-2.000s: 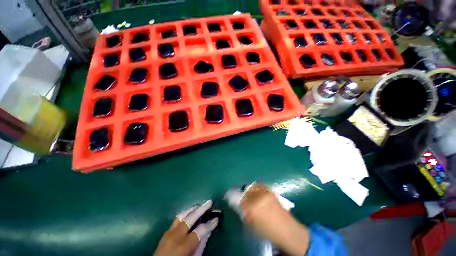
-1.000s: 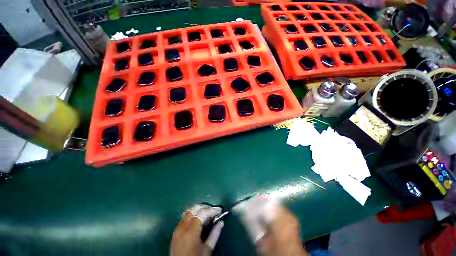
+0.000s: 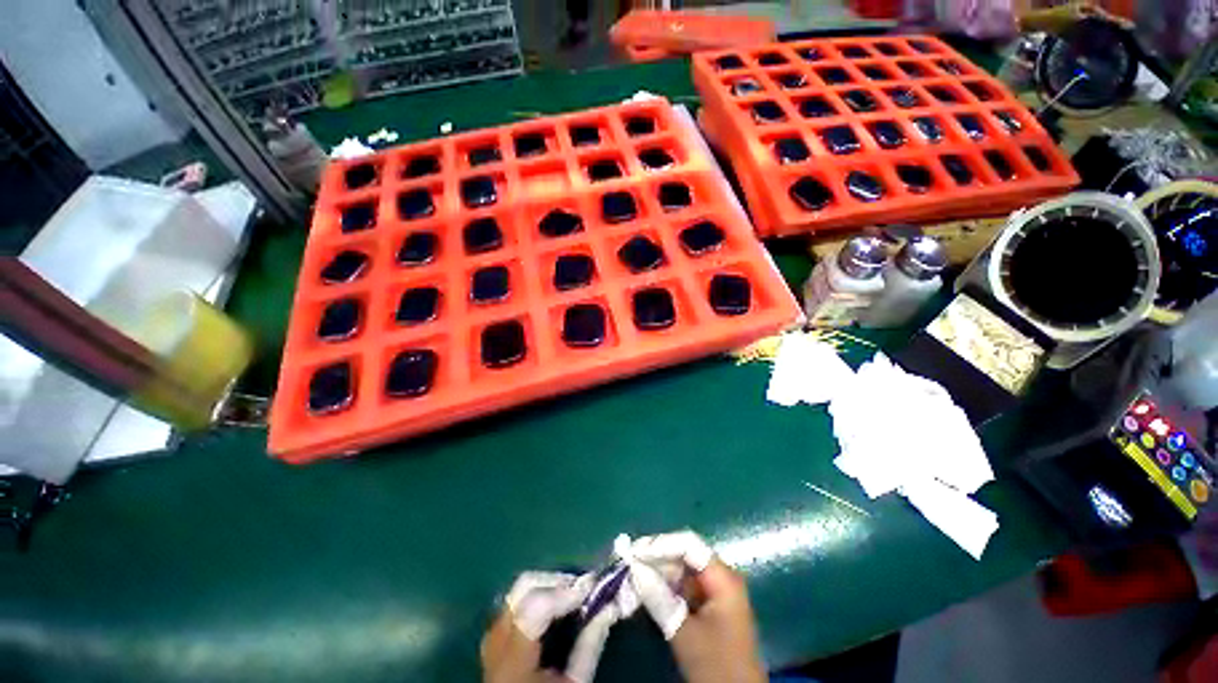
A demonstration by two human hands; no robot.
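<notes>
A small dark watch head (image 3: 606,591) is held on edge between my hands, low in the middle of the view. My left hand (image 3: 545,620), with white finger cots, grips it from the left. My right hand (image 3: 681,594), also with white finger cots, closes on it from the right. Something white, perhaps a wipe, shows at the right fingertips; it blends with the cots. An orange-red foam tray (image 3: 534,368) with dark watch heads in square pockets lies beyond my hands. One pocket in its back row area holds no watch head.
A second foam tray stack (image 3: 768,200) stands behind right. White wipes (image 3: 908,434), a thin stick (image 3: 838,499), two metal-topped bottles (image 3: 859,280), a dark box (image 3: 988,344) and a black box with coloured dots (image 3: 1122,460) lie right. A yellow object (image 3: 200,360) and white packaging (image 3: 100,327) are left.
My right hand, blurred and apart earlier, has come in against my left hand and the watch head. The view has shifted, so the trays appear lower.
</notes>
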